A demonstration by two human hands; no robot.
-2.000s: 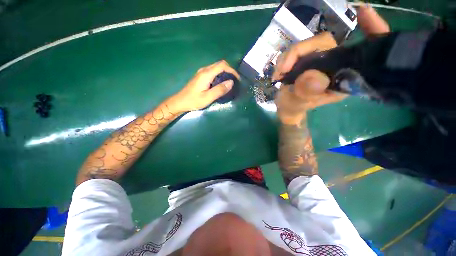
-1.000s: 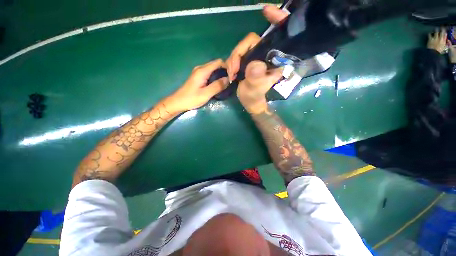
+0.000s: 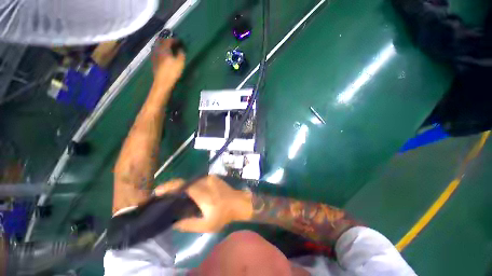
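Note:
My right hand (image 3: 216, 204) is closed around the thick black electric screwdriver (image 3: 156, 215), held across the front of my body at lower left; its bit is not visible. My left hand (image 3: 168, 56) is blurred, at the end of my outstretched arm, by the bench's far white edge. A small dark round piece (image 3: 176, 48) shows at its fingers; whether they grip it is unclear. The white-silver screw feeder (image 3: 224, 143) stands on the green bench in front of me. A black cord (image 3: 262, 64) passes over it down to the screwdriver.
A dark unit with purple light (image 3: 241, 33) and a bluish-yellow unit (image 3: 236, 58) sit beyond the feeder. A thin rod (image 3: 317, 115) lies right of it. Dark round pieces (image 3: 80, 147) stand along the left edge. A person in dark clothing (image 3: 464, 70) is at right.
The view has turned left. My left hand has left the work spot and reached to the far edge. My right hand has drawn the screwdriver back towards my body, uncovering the feeder.

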